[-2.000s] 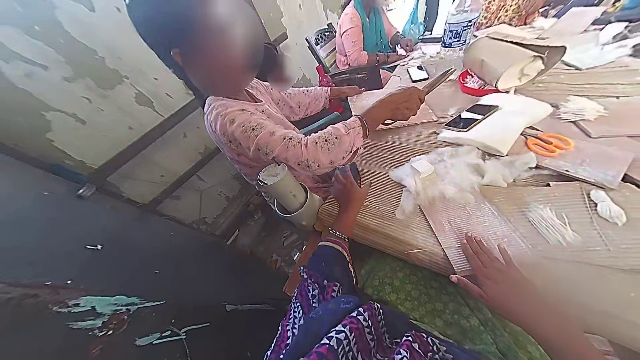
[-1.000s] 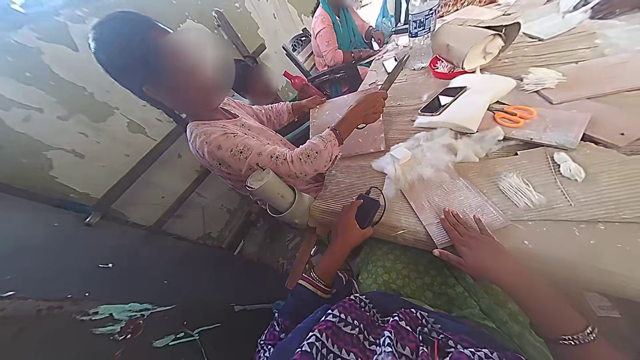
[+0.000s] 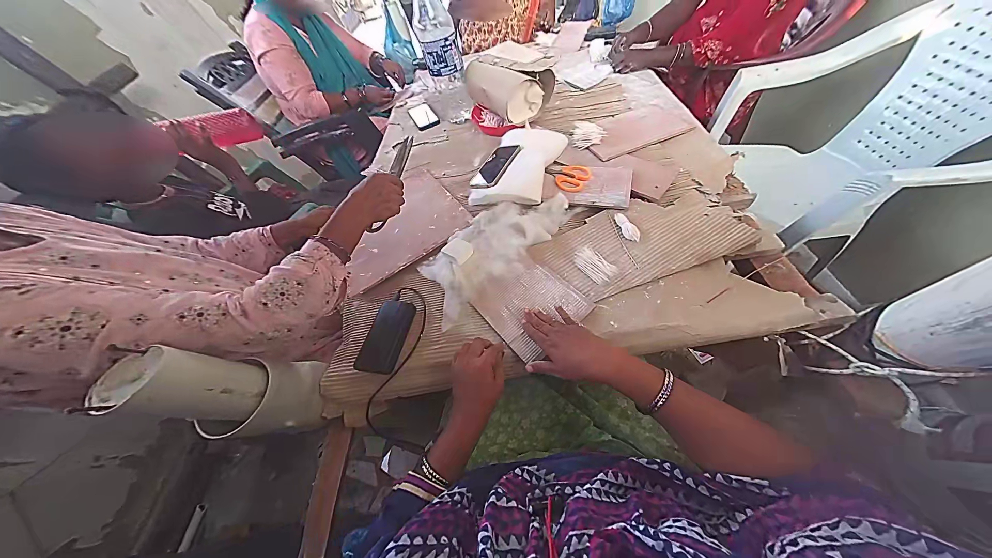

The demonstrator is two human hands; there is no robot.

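Note:
My right hand [image 3: 563, 343] lies flat, fingers apart, on the near end of a ribbed, plastic-covered board [image 3: 531, 304]. Close to its left, my left hand [image 3: 477, 370] rests at the table's edge with curled fingers; whether something is inside them I cannot tell. A black battery-like box [image 3: 385, 336] with a cable lies on the corrugated cardboard to the left. Loose cotton wool [image 3: 496, 242] touches the far end of the board, with a small white block [image 3: 457, 249] on it. Thin white cotton sticks [image 3: 595, 265] and a white tied bundle [image 3: 627, 227] lie on cardboard behind.
Farther back are orange-handled scissors [image 3: 572, 178], a phone [image 3: 495, 166] on a white cotton roll [image 3: 535, 147], and a plastic bottle [image 3: 437, 43]. At the left a co-worker's hand holds a metal blade-like tool [image 3: 401, 157]. A white plastic chair [image 3: 868, 147] stands right.
The black box, in my left hand one second ago, now lies on the table, and that hand has moved right, near my right hand. The view has swung right.

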